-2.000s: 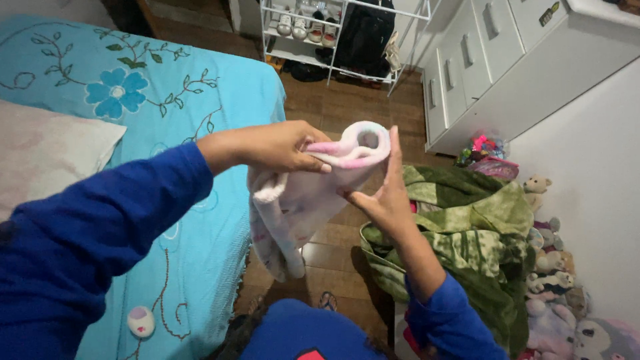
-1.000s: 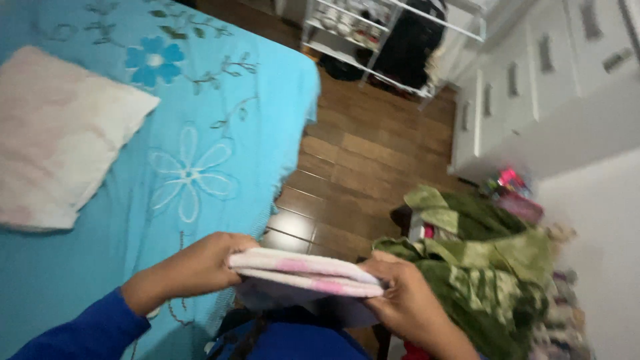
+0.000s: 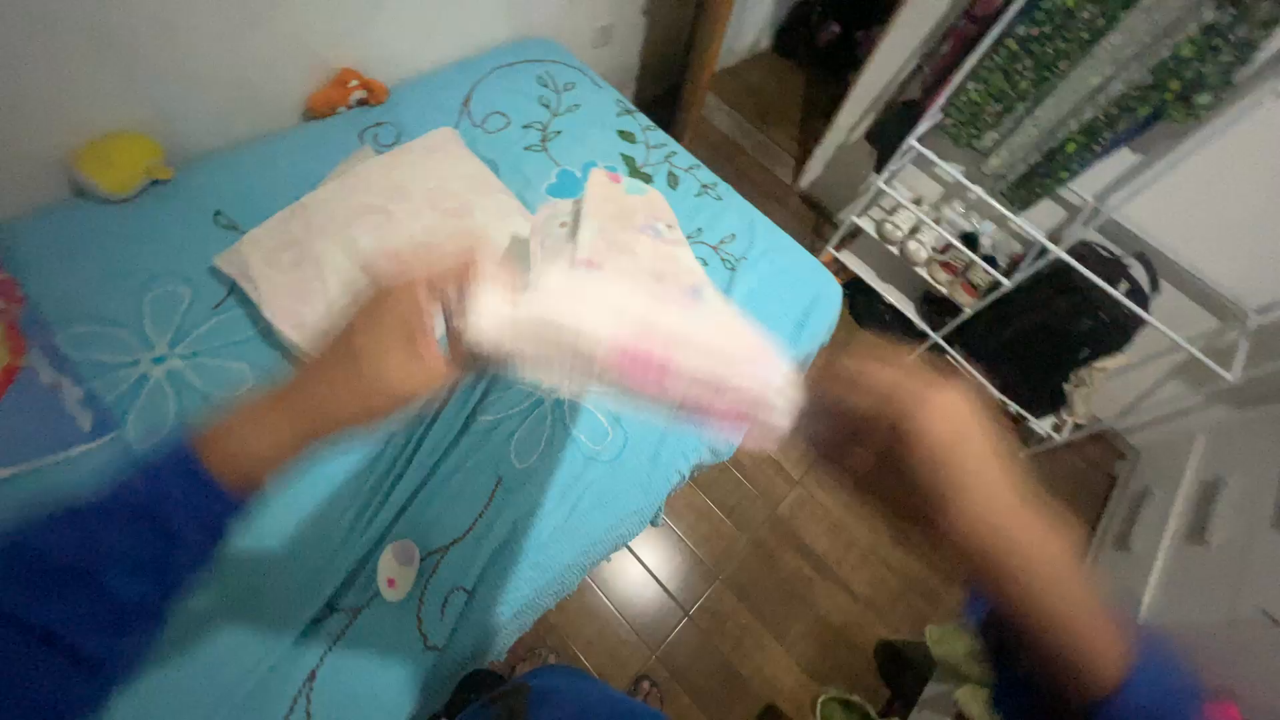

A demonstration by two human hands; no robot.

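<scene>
A white and pink patterned cloth (image 3: 640, 340), blurred by motion, spreads between my hands above the edge of the bed. My left hand (image 3: 405, 320) is shut on its left end. At its right end is my right hand (image 3: 870, 410), too blurred to show whether its fingers grip the cloth. Part of the cloth fans upward over the blue bedspread (image 3: 770, 260). Behind my left hand lies a pale folded cloth (image 3: 370, 220) on the bed.
An orange plush toy (image 3: 345, 93) and a yellow one (image 3: 120, 165) sit by the wall. A small white oval item (image 3: 398, 570) lies on the bedspread. To the right stand a white metal rack (image 3: 960, 230) with shoes, a black bag (image 3: 1050, 330) and white drawers (image 3: 1190, 520); green fabric (image 3: 955, 660) is at the bottom.
The view has swung left toward the bed. The patterned cloth, held folded low in front of me a second ago, now hangs over the bed, partly fanned out.
</scene>
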